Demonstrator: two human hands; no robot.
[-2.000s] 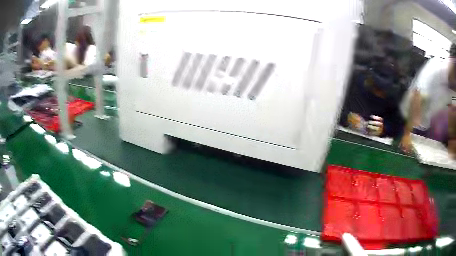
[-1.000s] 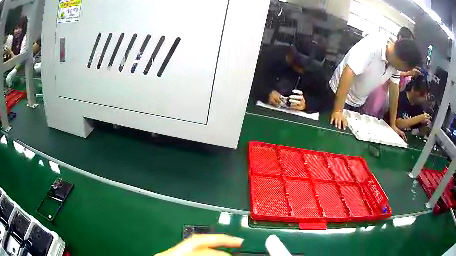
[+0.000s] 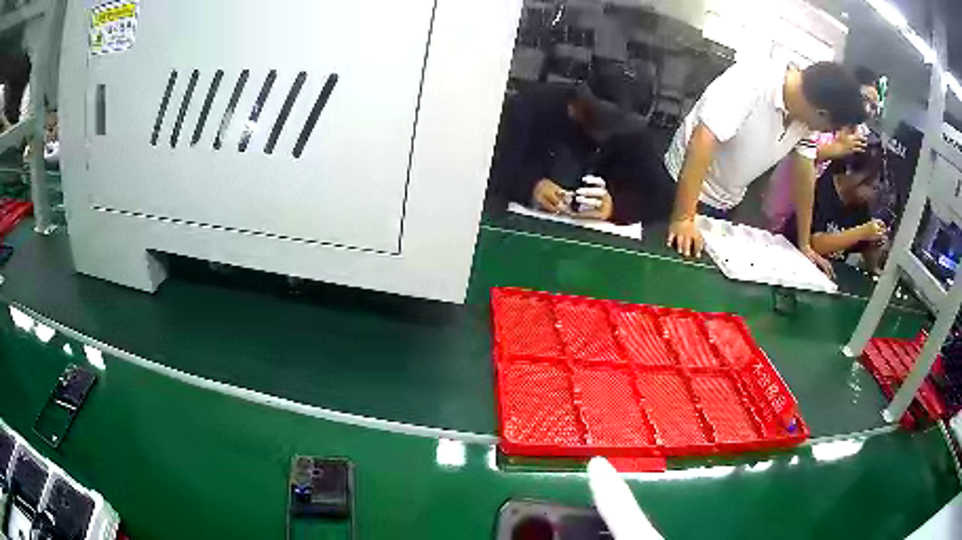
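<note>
One white-covered finger of my right hand [image 3: 620, 500] points up from the bottom edge; the rest of that hand is cut off. It lies along the right side of a dark slab [image 3: 551, 521] with a round dark spot, also cut off by the bottom edge. Whether the hand grips it cannot be told. My left hand is not in view. A black phone mid-frame [image 3: 321, 487] lies on the green belt left of the slab, its lower end cut off. Another phone mid-frame [image 3: 74, 386] lies further left. A white parts tray [image 3: 103, 524] holding black frames is at lower left.
A red basket [image 3: 639, 371] with mesh compartments lies beyond the pale rail [image 3: 264, 396]. A large grey machine cabinet [image 3: 264, 200] stands at the back left. White uprights [image 3: 897, 285] and more red baskets [image 3: 897, 364] are at right. People work across the line, one leaning over a white board [image 3: 760, 253].
The view has swung right, so the cabinet and basket sit further left. My bare left hand has left the picture. The mid-frame left of centre and the dark slab now show more fully.
</note>
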